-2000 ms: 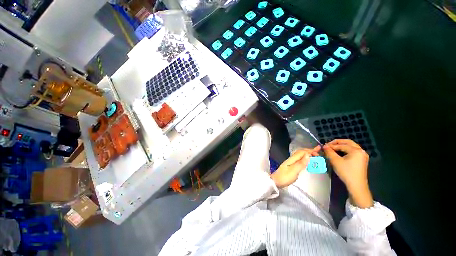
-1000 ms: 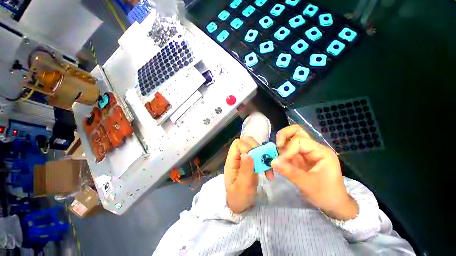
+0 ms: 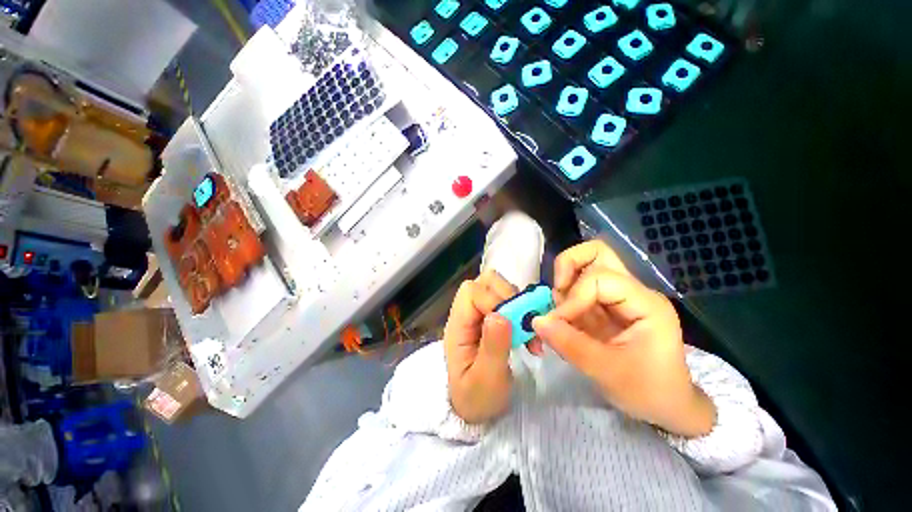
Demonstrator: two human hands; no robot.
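A teal housing (image 3: 519, 307) with a round black pad (image 3: 530, 320) at its centre is held above my lap. My left hand (image 3: 478, 352) grips its left side between thumb and fingers. My right hand (image 3: 618, 335) is at its right side, with thumb and a fingertip on the edge by the black pad; whether it holds anything else is hidden. Both hands are bare. The housing is tilted, and its dark far edge shows.
Left, a white machine table (image 3: 330, 290) bears orange-brown fixture blocks (image 3: 232, 243), a single block (image 3: 312, 197), a sheet of black discs (image 3: 325, 115) and a red button (image 3: 461, 187). A black tray of teal housings (image 3: 577, 162) and another pad sheet (image 3: 706, 238) lie right on the green bench.
Both hands came together over the lap with the housing, which now carries a black pad at its centre. Since a second ago the housing has tilted. The press head has shifted left in view.
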